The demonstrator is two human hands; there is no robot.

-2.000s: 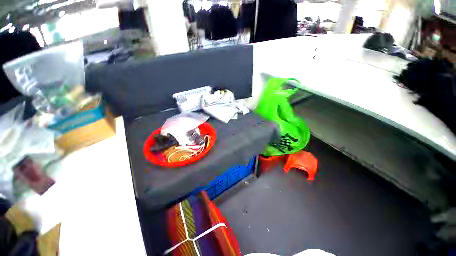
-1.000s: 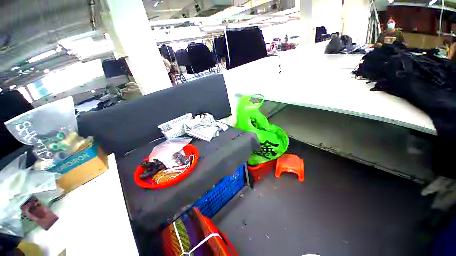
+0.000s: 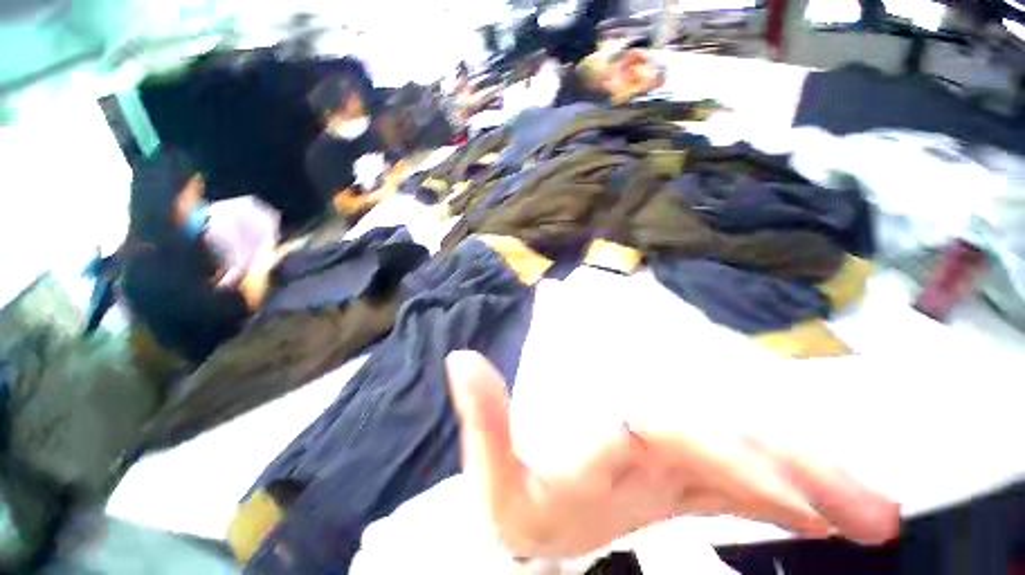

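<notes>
A dark blue denim jacket lies spread over the white table in front of me, with a tan cuff at its lower left end. My left hand is blurred at the bottom centre. Its thumb points up and its fingers stretch to the right, apart, over the white tabletop. The thumb overlaps the jacket's edge; I cannot tell whether it touches. No held thing shows in the hand. A tiny red mark at its upper edge is unclear. I cannot make out my right hand.
A jacket pile in blue, brown and tan lies across the table. Masked people sit or stand at its left side. A reddish-dark rectangle and clear plastic bags are at the right.
The view has swung left from the red basket, green bag and stool to the table with the jackets. My left hand has come into view.
</notes>
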